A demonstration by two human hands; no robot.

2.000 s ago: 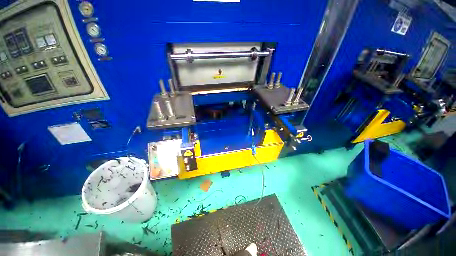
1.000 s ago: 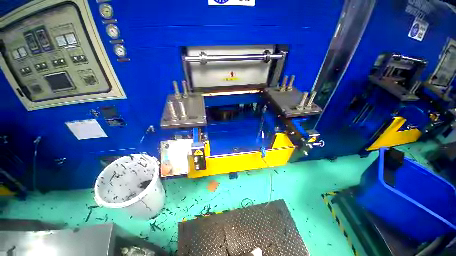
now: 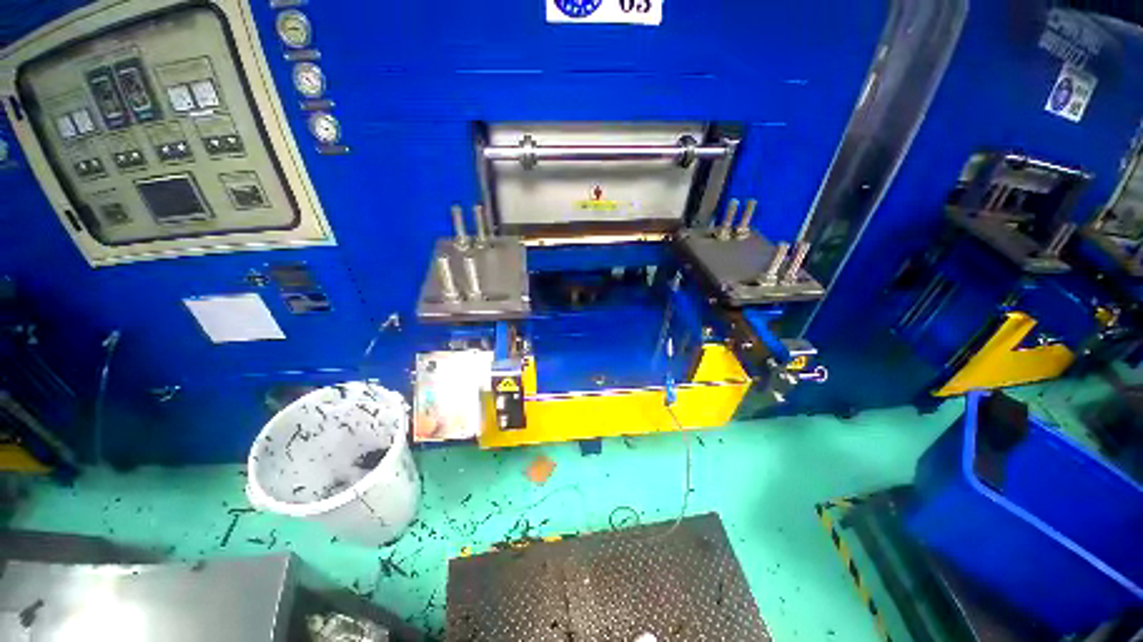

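Observation:
The blue moulding press [image 3: 602,339] stands straight ahead, with a yellow lower frame [image 3: 614,414]. Steel side plates with upright pins flank its opening, the left plate [image 3: 474,282] and the right plate [image 3: 752,267]. A pale panel behind a horizontal bar shows in the opening. A control station [image 3: 454,395], covered by a white sheet, is at the press's left front. Neither my left hand nor my right hand is in view.
A white scrap bucket [image 3: 332,470] with black trimmings stands left of the press. A steel bench [image 3: 144,602] is lower left. A blue tote [image 3: 1040,527] with a black stack is right. A chequered standing plate [image 3: 602,583] lies on the green floor.
The view has turned left and slightly up, so the press, bucket and tote sit further right in the picture. The pale tip at the bottom edge has almost left the picture.

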